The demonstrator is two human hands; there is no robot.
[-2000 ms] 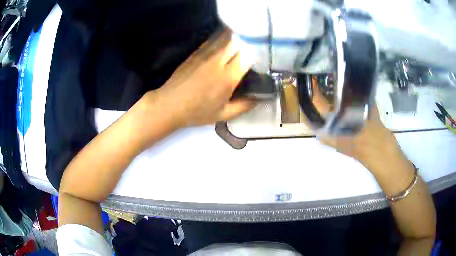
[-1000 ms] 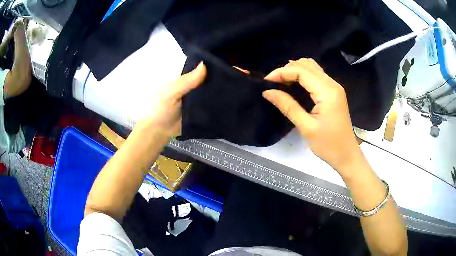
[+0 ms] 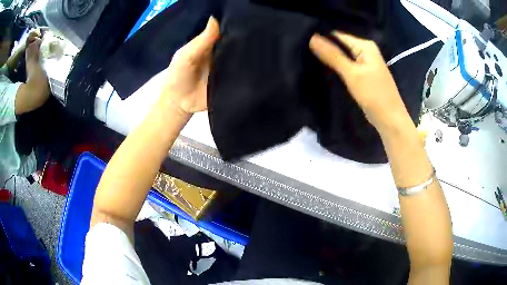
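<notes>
A black fabric garment (image 3: 261, 83) hangs between my two hands over the white sewing table (image 3: 311, 153). My left hand (image 3: 192, 69) holds its left edge, thumb up, the other fingers hidden behind the cloth. My right hand (image 3: 356, 67) pinches the fabric at its upper right, fingers bent and slightly blurred. The lower edge of the panel hangs near the table's front edge. More black fabric lies behind my hands.
The sewing machine head (image 3: 461, 78) stands at the right, snips (image 3: 501, 200) at the far right. A tape measure (image 3: 278, 195) runs along the table's front edge. A blue bin (image 3: 83, 217) with scraps is below left. Another person's arm (image 3: 34, 83) shows at the upper left.
The hands first left the machine needle area and the view swung left. Since then both hands have moved up with the cloth, and the panel hangs longer between them.
</notes>
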